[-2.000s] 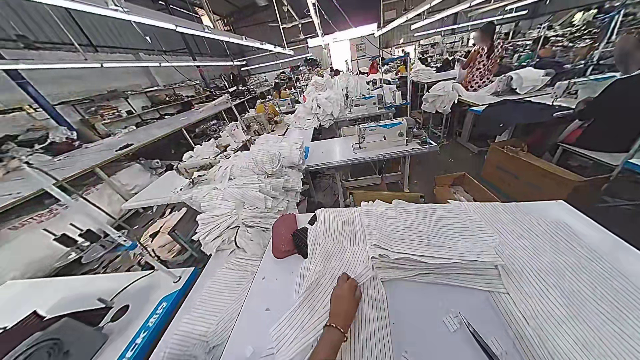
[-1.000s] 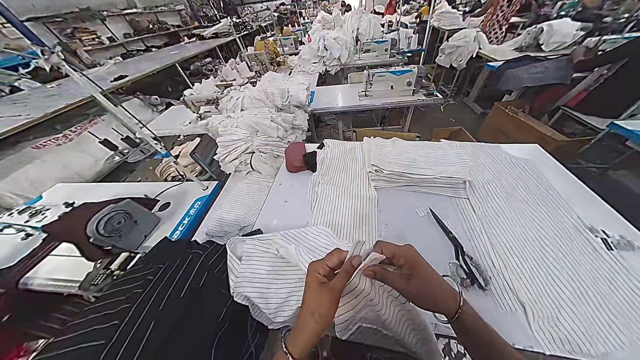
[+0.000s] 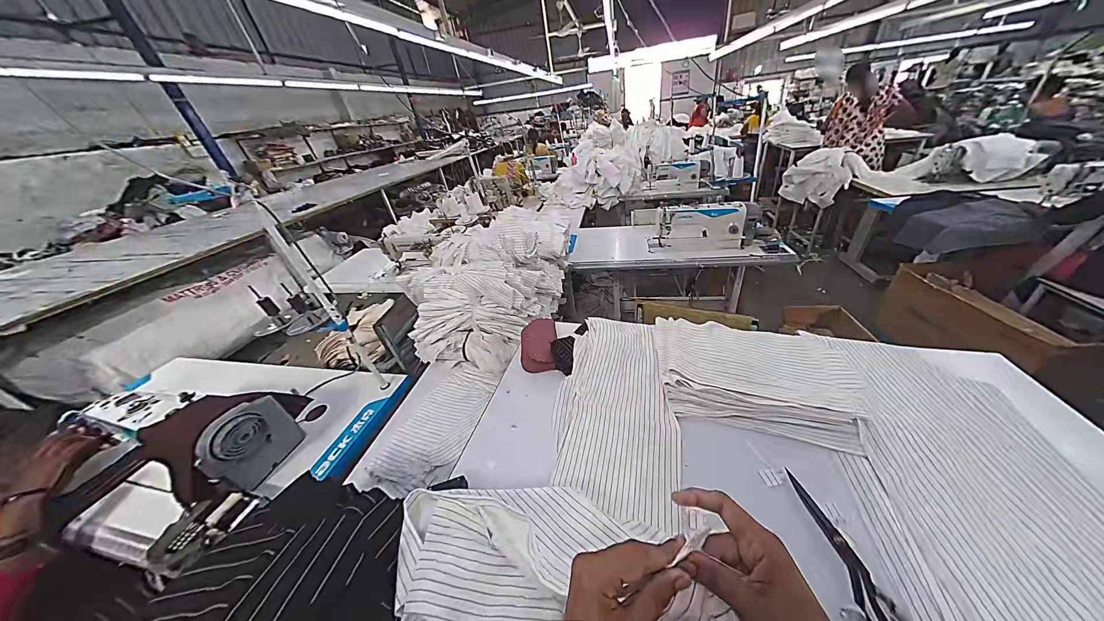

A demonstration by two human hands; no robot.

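At the bottom centre, my left hand pinches the edge of a white striped fabric piece. My right hand grips the same edge just beside it, its index finger raised. The piece spreads leftward from my hands. Beyond them, a striped strip lies on the white table, next to folded striped pieces and a wide striped panel. Black scissors rest right of my right hand, close to small white tags. A dark red cushion-like item sits at the table's far left corner.
A co-worker's hand is at a sewing machine on the left, with black striped fabric beside it. Piled striped garments flank the white table. Ahead stands another sewing machine; cardboard boxes are at right.
Two seconds ago one hand lay on the striped strip; by one second ago both hands held a fabric edge near me. They still hold fabric now. The view has tilted back up.
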